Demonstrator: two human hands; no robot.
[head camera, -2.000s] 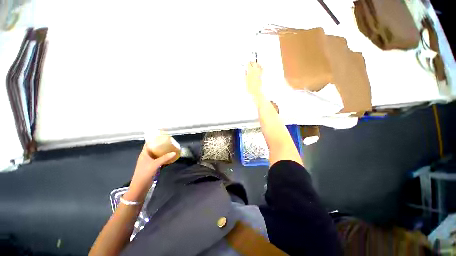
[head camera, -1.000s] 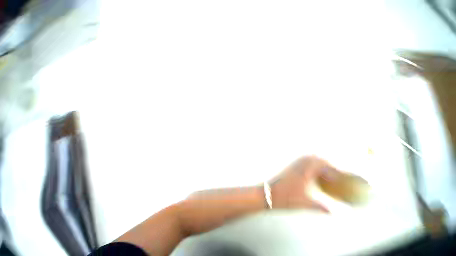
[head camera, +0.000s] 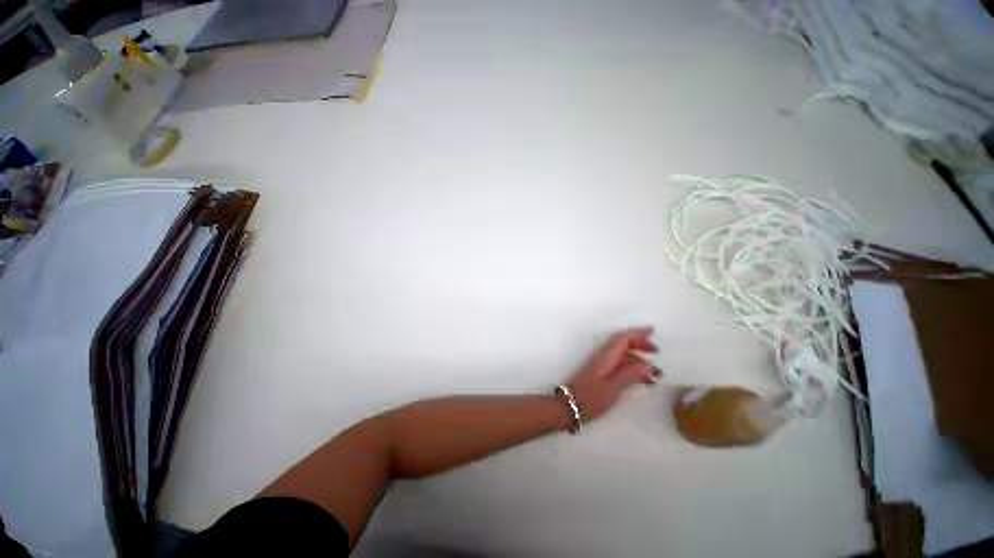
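Note:
The amber-filled glue bottle lies on its side on the white worktable, its pale nozzle end pointing right. Crumpled white paper or rag is at the nozzle end. My left hand is just left of the bottle, apart from it, empty with fingers spread. My right hand is not in view. A tangle of thin white strips lies above the bottle.
A stack of folded dark-edged panels is at the left. Brown panels and white sheets are at the right edge. A tape roll, a tool holder and flat grey sheets are at the upper left. White bundled material is upper right.
My left hand held the bottle a second ago; now it has let go and sits to its left. The bottle lies on the table. My right hand, seen two seconds ago, is out of view.

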